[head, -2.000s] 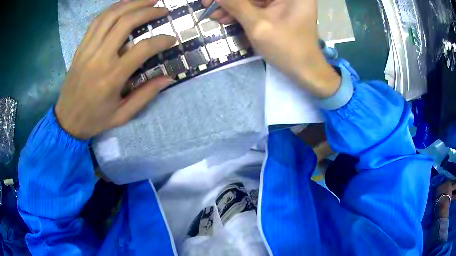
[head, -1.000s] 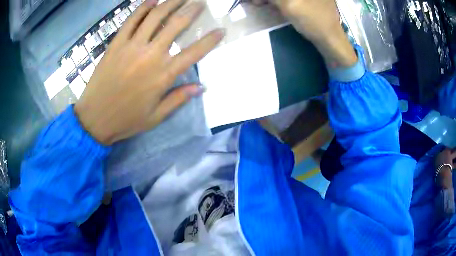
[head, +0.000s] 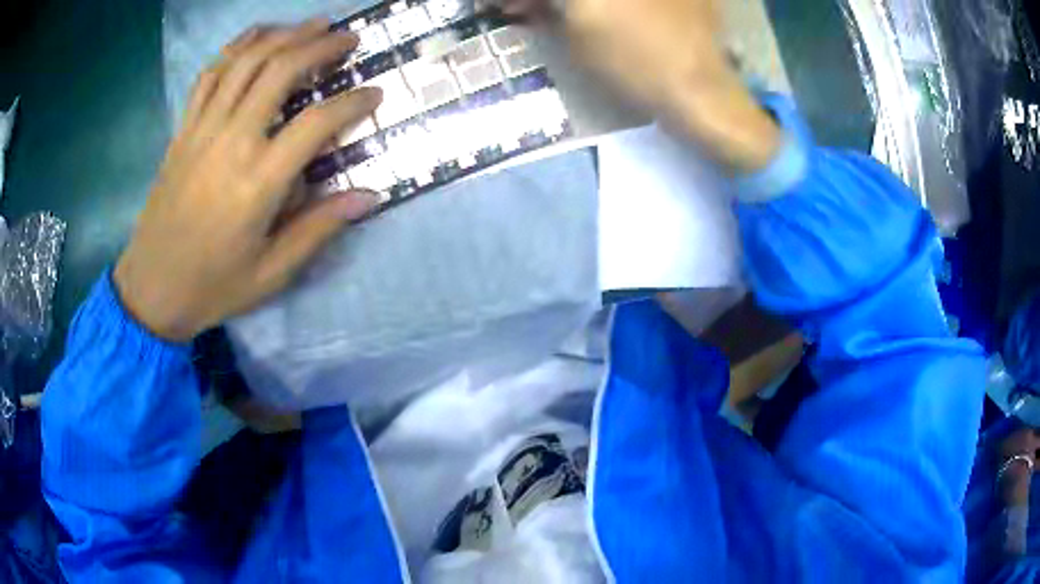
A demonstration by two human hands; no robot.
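Note:
The PCB panel (head: pixel 439 86), dark strips with rows of shiny silver rectangles, lies on a grey-blue pad (head: pixel 456 245) at the top centre. My left hand (head: pixel 245 171) rests on the panel's left end, fingers spread, fingertips on its edge and surface. My right hand (head: pixel 656 63) is over the panel's right end and is motion-blurred. Its fingertips are near the picture's top edge, and no tool can be made out in them. A white paper sheet (head: pixel 661 217) lies right of the pad, partly under my right forearm.
Clear plastic bags with pale strips (head: pixel 912 103) lie at the right. Another crinkled clear bag (head: pixel 29 268) is at the left edge. The green mat (head: pixel 91 126) shows around the pad. A person's forearm (head: pixel 1015 479) shows at the lower right edge.
A second ago both hands were over the adhesive strip and white sheet. Now the panel is back in central view with my left hand on it. My right hand has moved back over the panel's right end.

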